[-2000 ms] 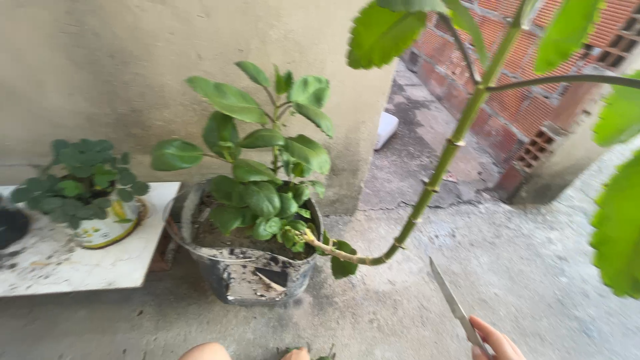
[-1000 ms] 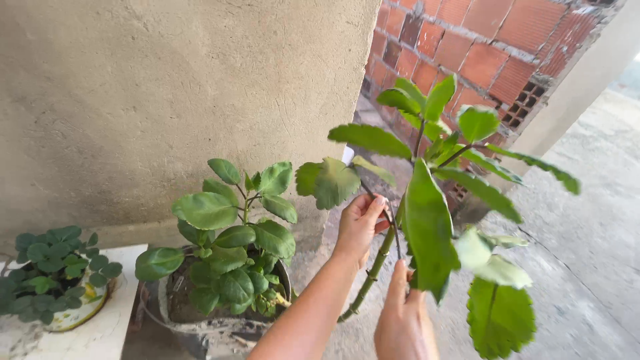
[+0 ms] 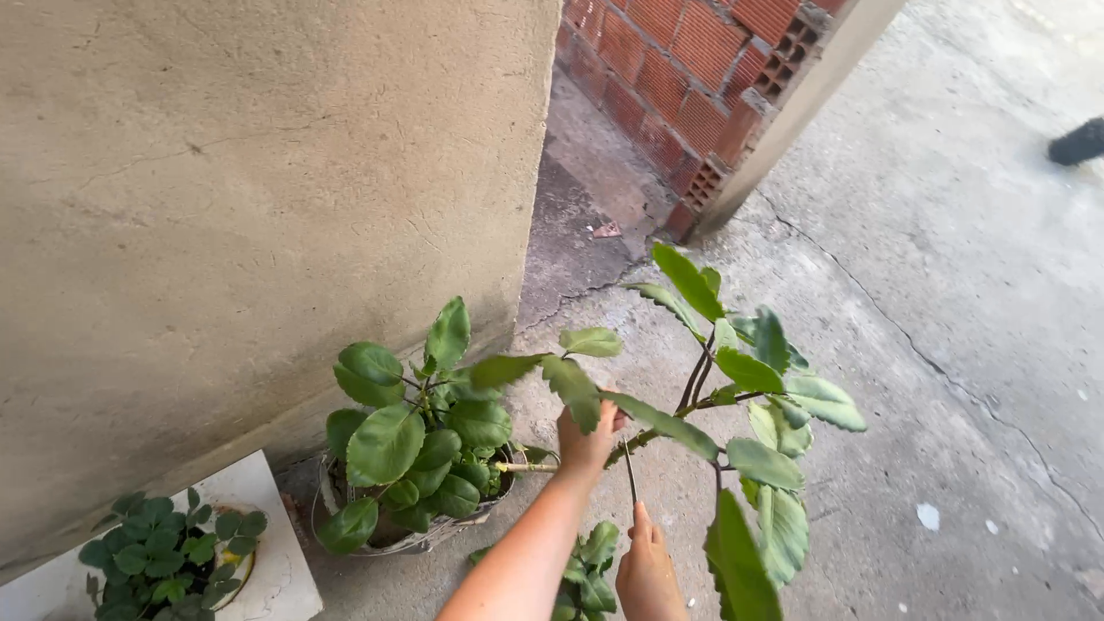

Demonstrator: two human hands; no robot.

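A long plant stem (image 3: 640,442) with serrated green leaves leans right out of a bucket pot (image 3: 423,542) of soil and leafy shoots. My left hand (image 3: 590,438) is closed around this stem partway along; leaves partly cover its fingers. Below and to its right, my right hand (image 3: 649,573) grips a knife by the handle. The thin knife blade (image 3: 630,470) points up, its tip at or close beside the stem, just right of my left hand. Whether the edge touches the stem cannot be told.
A smaller potted plant (image 3: 164,552) sits on a white slab (image 3: 274,552) at lower left. Another leafy plant (image 3: 595,573) is low, between my arms. A plastered wall (image 3: 259,216) rises at left, a brick wall (image 3: 668,73) behind. A dark object (image 3: 1078,142) lies far right.
Two seconds ago only my right hand with the knife showed clearly near the bottom. One second ago both hands were at the upright stem; now the leafy top leans lower and to the right.
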